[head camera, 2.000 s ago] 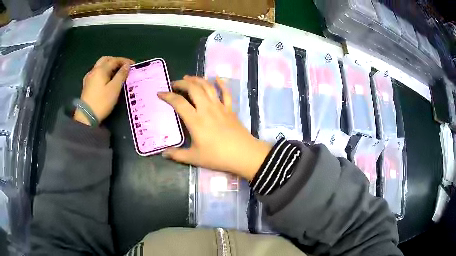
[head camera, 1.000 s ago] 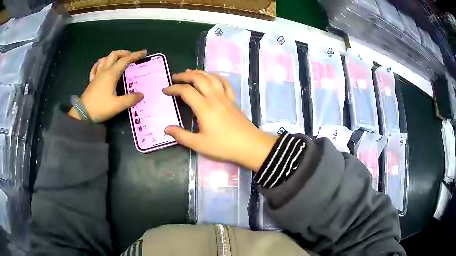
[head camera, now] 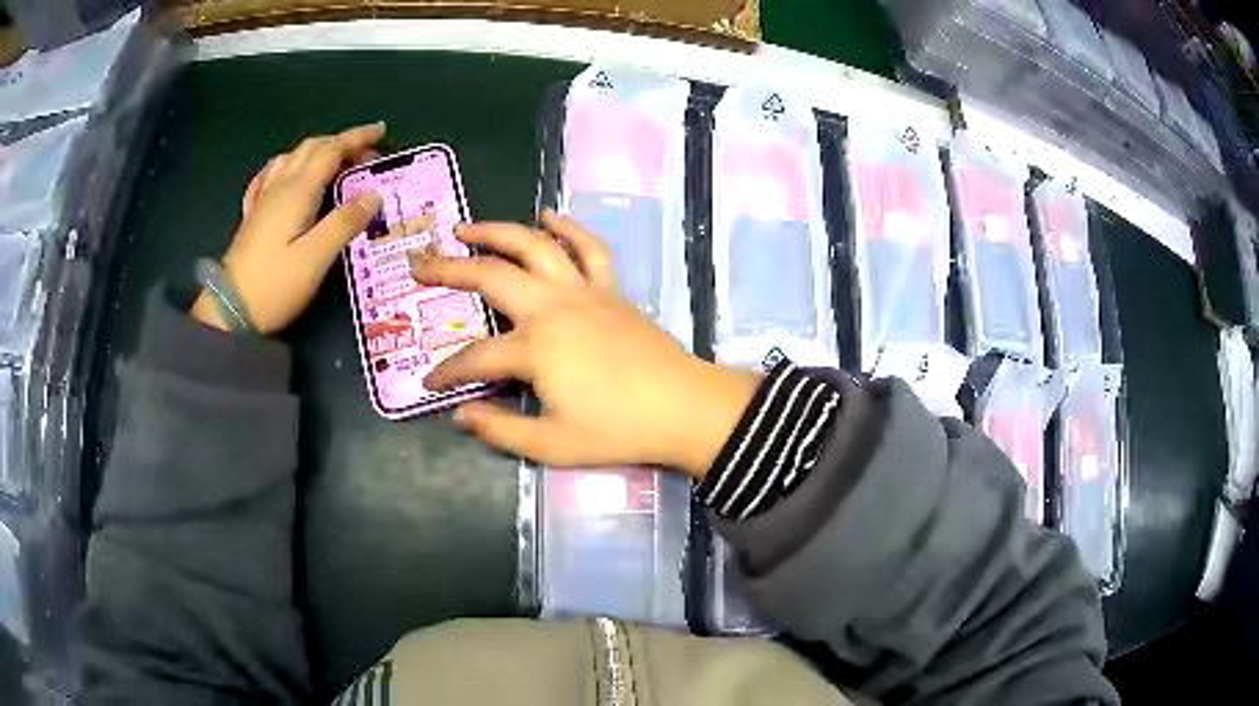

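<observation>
A smartphone [head camera: 401, 310] with a pale pink rim and a lit pink screen lies on the dark green mat, left of centre. My left hand [head camera: 290, 228] is at its upper left, the thumb over the upper screen, fingers apart. My right hand [head camera: 566, 345] is spread over its right side, fingertips over the screen and lower edge; it hides part of the screen. Neither hand grips the phone. To the right, a clear tray [head camera: 700, 228] holds two rows of bagged phones [head camera: 904, 262]; my right hand and sleeve cover part of it.
Stacked trays [head camera: 42, 262] stand along the left edge, and more stacked trays [head camera: 1049, 83] at the upper right. A brown board [head camera: 552, 17] lies beyond the white strip [head camera: 511, 42]. White sheets [head camera: 1222, 538] are at the right edge.
The phone's screen has changed from a plain list to one with pictures and coloured blocks. My left thumb has moved up the screen. My right fingers have moved left over it.
</observation>
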